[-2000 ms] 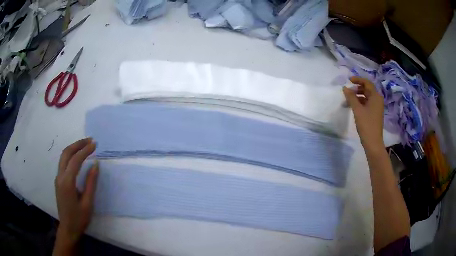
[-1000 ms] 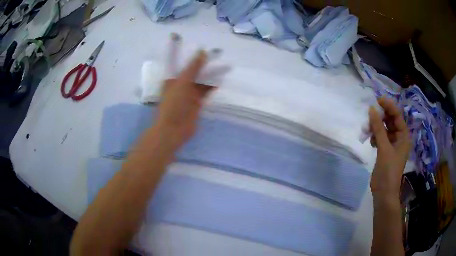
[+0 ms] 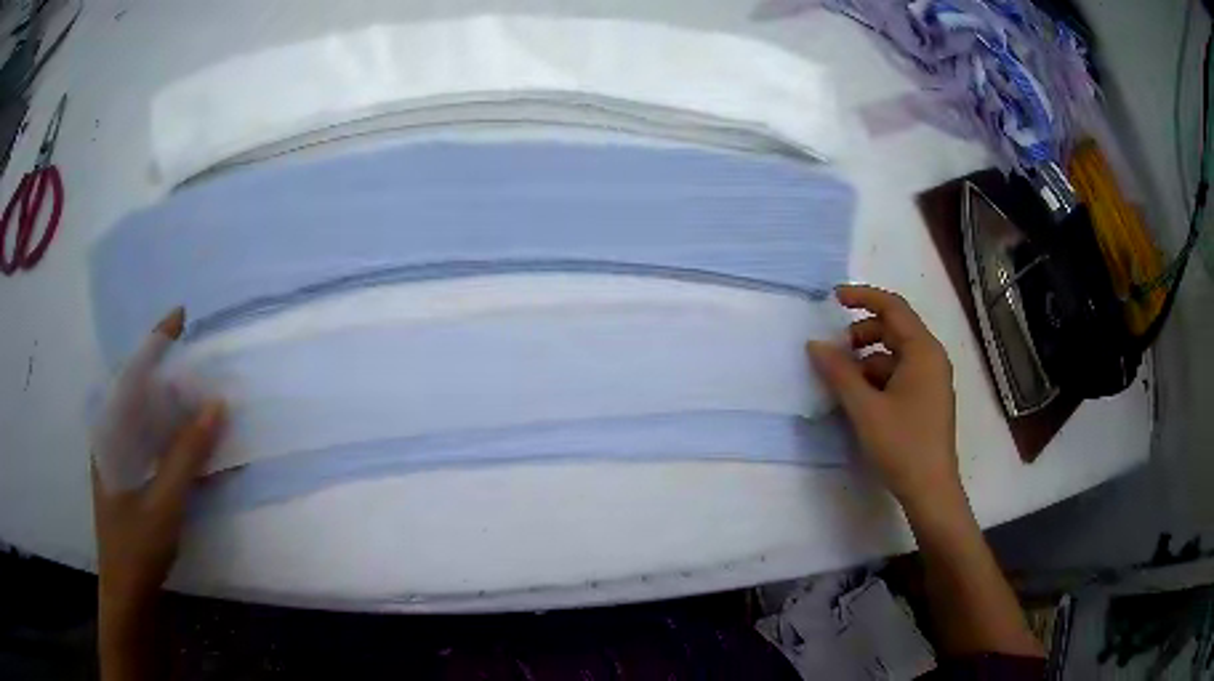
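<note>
A sheer whitish interlining strip [image 3: 533, 353] lies over the nearest pale blue striped strip [image 3: 559, 439], whose near edge shows as a bluer band. My left hand [image 3: 153, 439], partly blurred, holds the interlining's left end. My right hand [image 3: 885, 386] has its thumb and fingers at the right end, pinching it. Beyond it lies the middle stack of blue striped strips [image 3: 519, 206] with a dark layered edge. The farthest stack of white interlining [image 3: 506, 60] has greyish lower edges.
Red-handled scissors [image 3: 29, 220] lie at the far left. At right are a dark iron [image 3: 1045, 293] on a brown pad [image 3: 1045, 432], a yellow-orange cord bundle [image 3: 1118, 226] and a tangled lilac strip heap [image 3: 992, 67]. Crumpled grey-white pieces [image 3: 852, 625] lie below the table's near edge.
The view has shifted. My left hand reached over the white stack and is now back at near left. A whitish strip now covers most of the nearest blue strip, held between both hands.
</note>
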